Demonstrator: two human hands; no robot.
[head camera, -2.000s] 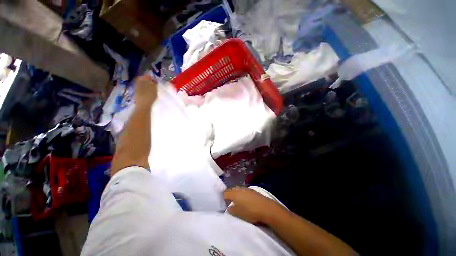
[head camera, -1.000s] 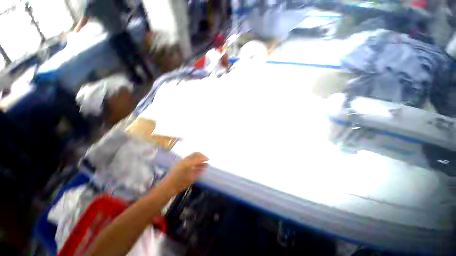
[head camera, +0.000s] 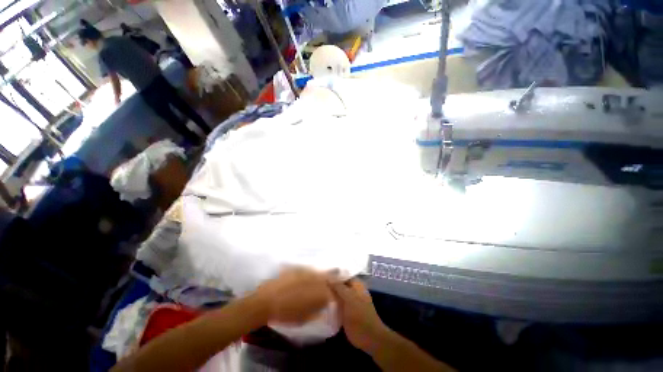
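A white garment piece (head camera: 240, 251) lies over the table's left front part and hangs over its front edge. My left hand (head camera: 298, 292) is blurred and closed on this cloth near the table edge. My right hand (head camera: 352, 299) touches it on the right, fingers closed on the cloth's corner. The white sewing machine (head camera: 552, 120) with a blue stripe stands at the right. Its needle area (head camera: 452, 182) is under a bright glare, with no cloth edge clearly visible there.
A white heap (head camera: 342, 138) lies on the table, washed out by light. The table's grey front edge (head camera: 465, 285) has ruler-like marks. A red basket (head camera: 166, 320) is lower left. Bluish cloth (head camera: 520, 43) lies behind the machine. A person (head camera: 138, 69) stands at far left.
The view has swung from the lap and basket up to the table and machine. My left hand, at the table edge before, now holds white cloth; my right hand has come into view beside it.
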